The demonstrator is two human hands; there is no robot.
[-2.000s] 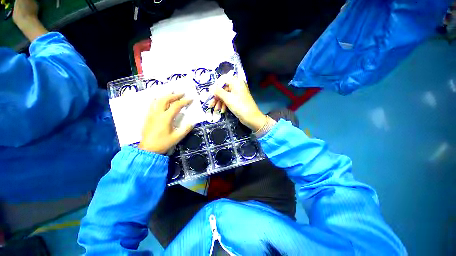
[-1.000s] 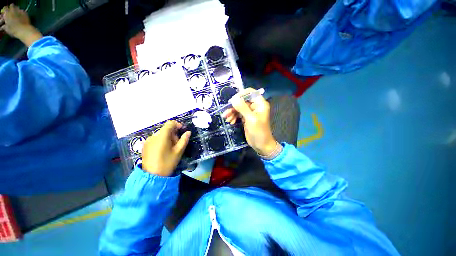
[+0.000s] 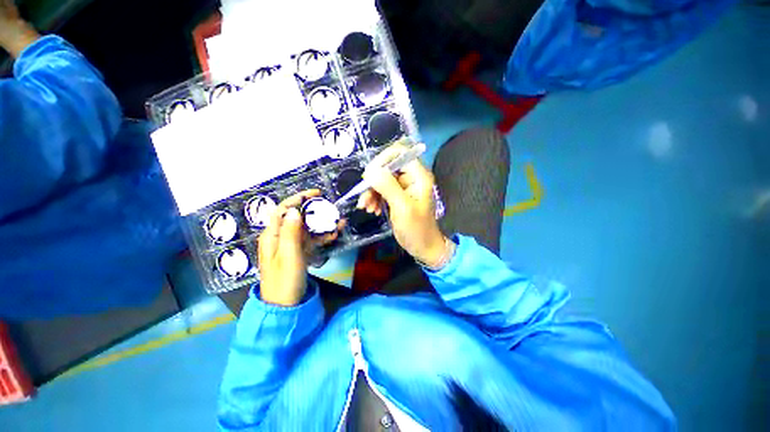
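My left hand (image 3: 285,245) holds a round part (image 3: 321,216) with a white face between its fingers, above the clear blister tray (image 3: 196,253). My right hand (image 3: 407,198) grips pale tweezers (image 3: 380,171) like a pen, their tip close to the right edge of that part. Round parts with white faces and dark slashes sit in several pockets; plain black parts (image 3: 386,127) sit in the right column. A white sticker sheet (image 3: 236,143) lies over the tray's middle left pockets. Whether the tweezer tip touches the part, I cannot tell.
A stack of white paper (image 3: 279,34) lies at the tray's far edge, with a red object (image 3: 205,46) beside it. A person in a blue sleeve (image 3: 63,110) is at left, blue cloth (image 3: 591,51) at upper right. A red crate (image 3: 12,371) stands at lower left.
My left hand has left the sheet and now holds up a white-faced round part. My right hand, with the tweezers, has moved down and in toward it. The tray sits higher and further left in view.
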